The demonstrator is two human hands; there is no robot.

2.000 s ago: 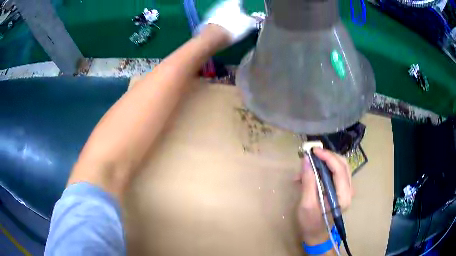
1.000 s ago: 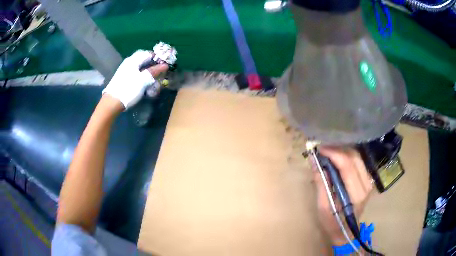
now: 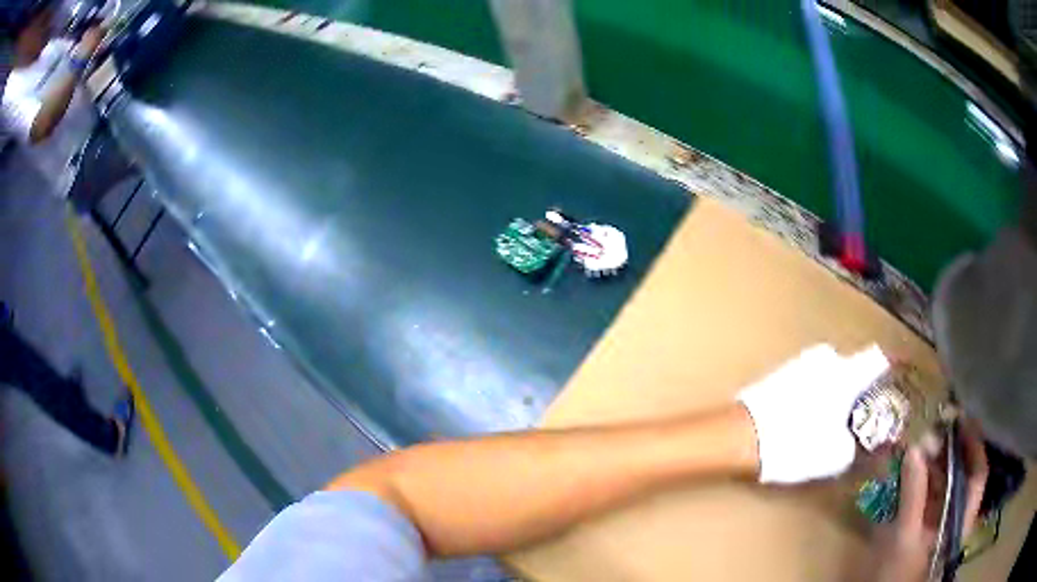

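My left hand [image 3: 810, 412], in a white glove, holds a white socket part [image 3: 880, 414] at the lower right. A small green circuit board [image 3: 879, 496] hangs below that part. My right hand [image 3: 919, 512], bare and blurred, is close beside it and holds the soldering iron [image 3: 953, 500]; the iron's tip is not clear. Another assembly, a white round socket [image 3: 600, 249] joined by short wires to a green board [image 3: 525, 247], lies on the dark green bench left of the tan mat.
The tan mat [image 3: 728, 307] lies on the dark bench [image 3: 375, 171]. The grey fume hood [image 3: 992, 330] is at the right edge. A grey post [image 3: 540, 57] and a bluish strip [image 3: 839, 148] stand at the green conveyor [image 3: 705, 80]. A person [image 3: 63, 102] is far left.
The view has swung left. My left hand has moved from the bench's far edge to beside my right hand, with a white part in it. An assembly now shows on the bench.
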